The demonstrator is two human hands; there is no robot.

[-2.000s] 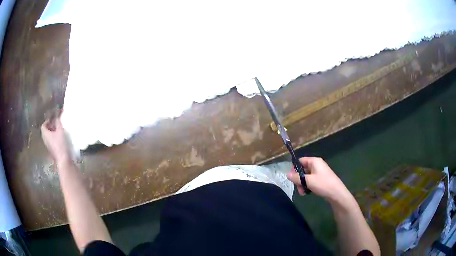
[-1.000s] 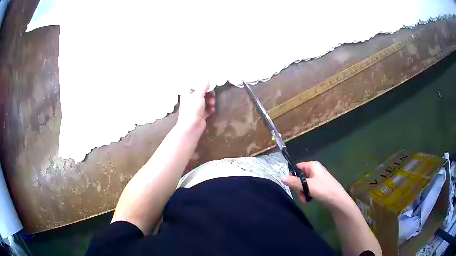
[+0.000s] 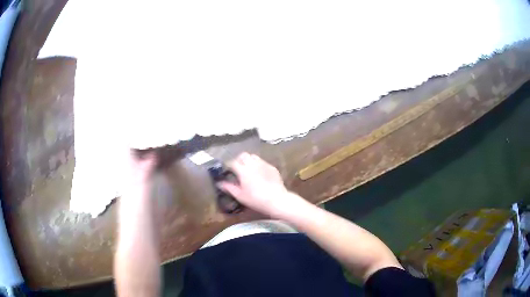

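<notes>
White fabric (image 3: 279,69) with a scalloped edge covers much of the brown table (image 3: 64,249). My left hand (image 3: 142,168), blurred, grips the fabric's near edge on the left, where a stretch of edge is pulled back from the wearer and shows a dark underside or shadow. My right hand (image 3: 255,180) is on the black handles of the fabric shears (image 3: 228,198), low over the table right of my left hand. The blades are blurred and cannot be made out. A small white patch (image 3: 201,157), possibly a paper card, shows beside the shears.
A long yellowish ruler (image 3: 378,134) lies near the table's front edge on the right. A yellow-brown carton (image 3: 453,241) with white scraps stands on the green floor at lower right. A bluish-white roll (image 3: 7,249) runs along the far left.
My left hand has moved left along the fabric edge and pulled part of it back. My right hand has brought the shears left over the table. The view has shifted slightly.
</notes>
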